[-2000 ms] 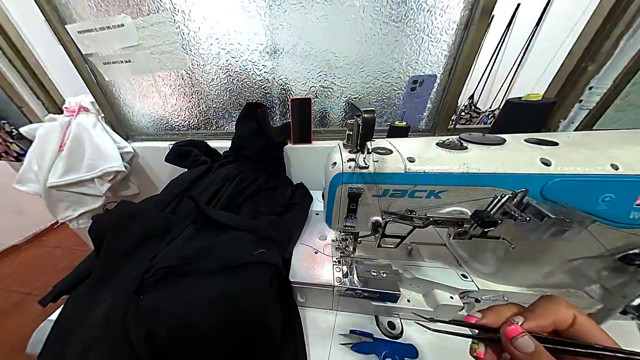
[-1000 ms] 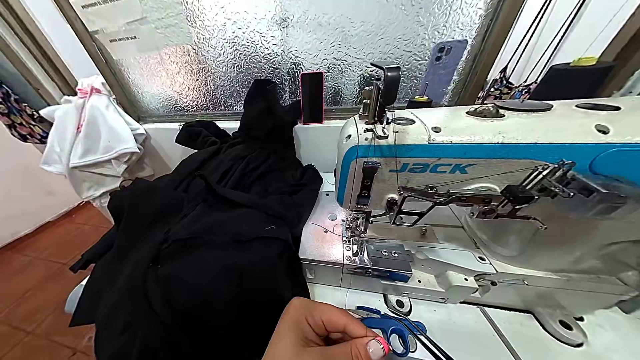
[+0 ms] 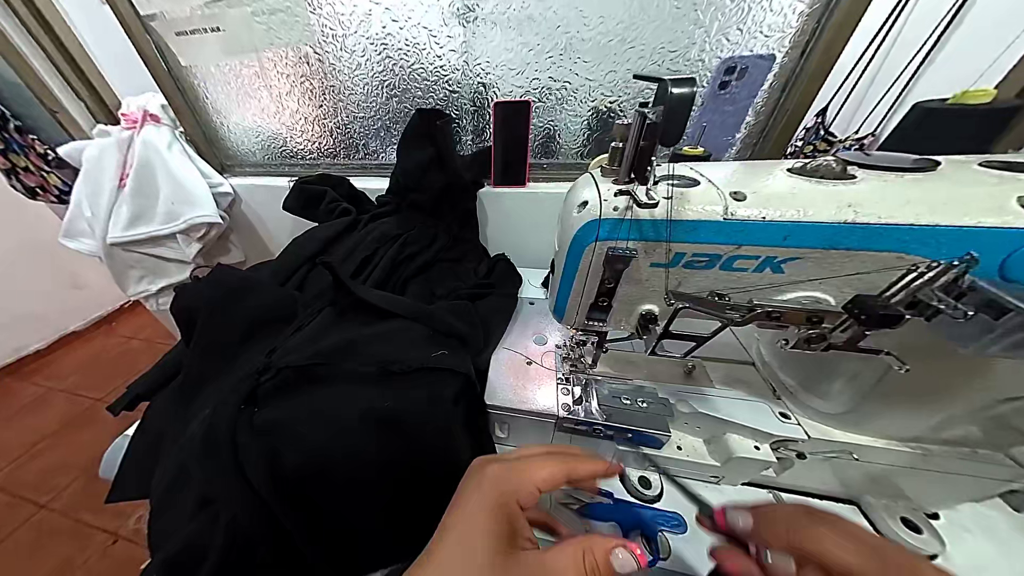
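My left hand [image 3: 528,512] is at the bottom centre, fingers apart, in front of blue-handled thread snips [image 3: 632,516] lying on the machine table. Whether it touches anything is unclear. At the lower right, my right hand [image 3: 792,536] grips dark metal tweezers [image 3: 680,484], whose blurred tips point up and left toward the looper area of a white and blue Jack sewing machine [image 3: 840,232]. Loose thread trails by the needle and presser foot [image 3: 584,352]. A heap of black fabric [image 3: 344,400] lies left of the machine bed, just beyond my left hand.
A phone with a pink edge [image 3: 512,144] stands upright against the textured window [image 3: 384,88]; a purple phone [image 3: 732,104] leans further right. White cloth [image 3: 148,192] hangs at the left. Black thread cone [image 3: 952,124] stands behind the machine.
My left hand has moved from beside the blue snips up toward the machine bed. The tweezers, earlier lying lower right across the table, now point up at the bed in my right hand.
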